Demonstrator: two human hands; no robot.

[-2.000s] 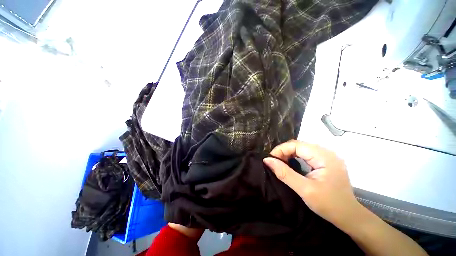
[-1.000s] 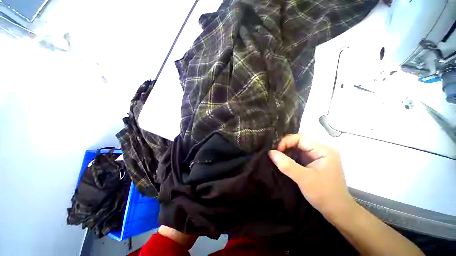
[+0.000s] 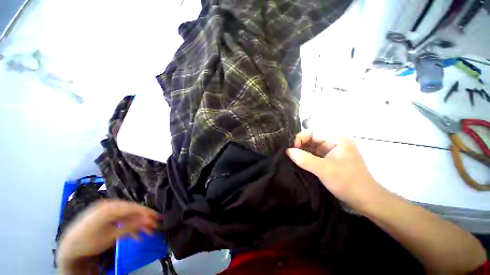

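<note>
The plaid shell fabric [image 3: 236, 91] lies in bulky folds over the white table and hangs off its left side. Dark brown lining [image 3: 252, 198] is bunched at its near end, with a black inner layer [image 3: 231, 166] showing in an opening. My right hand [image 3: 333, 164] pinches the lining's upper edge between thumb and fingertips, beside the plaid. My left hand [image 3: 110, 223] is blurred, left of the lining and over the blue bin, fingers apart and apparently empty.
A blue bin [image 3: 141, 253] with dark plaid pieces is at lower left. The sewing machine head [image 3: 395, 48] is at upper right. Shears [image 3: 454, 131] with red and orange-yellow handles lie on the right. Small black pieces [image 3: 473, 95] and a yellow-green stick [image 3: 468, 69] lie above them.
My left hand has come out from under the lining to the left, over the bin. My right hand keeps its pinch. The view has shifted right, bringing the shears into sight.
</note>
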